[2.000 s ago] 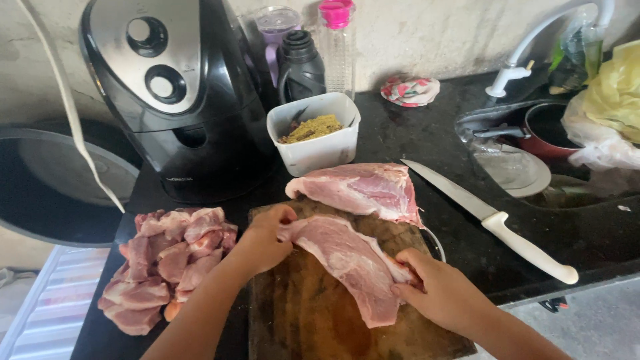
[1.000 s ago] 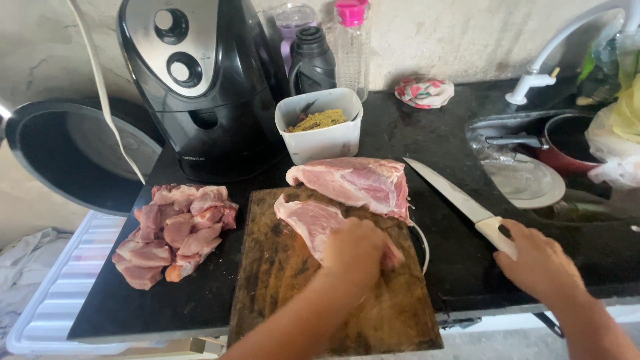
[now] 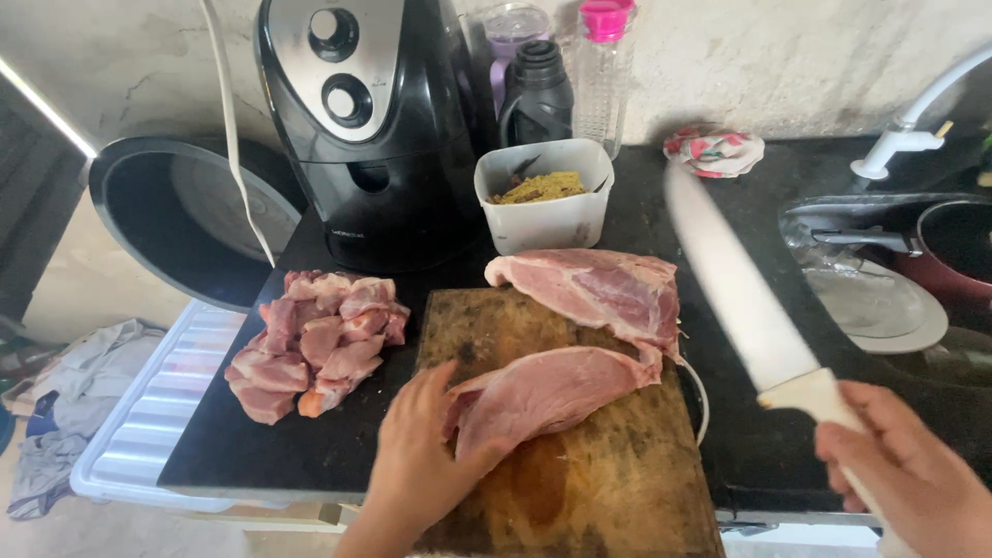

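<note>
On the wooden cutting board lies a slab of raw meat. My left hand touches the slab's left end, thumb along its near edge and fingers on its far side. A larger raw meat piece rests across the board's back edge. My right hand grips the white handle of a large kitchen knife, its blurred blade raised over the countertop and pointing away, right of the board. Several chunks of cut raw meat are heaped on the countertop left of the board.
Behind the board is a white plastic tub of yellowish seasoning. A black air fryer stands behind the meat pile, with a dark round pan to its left. On the right, the sink holds a plate and a red pan.
My right hand has lifted the knife from the countertop. My left hand has moved to the slab's left end, and the slab now lies flatter across the board.
</note>
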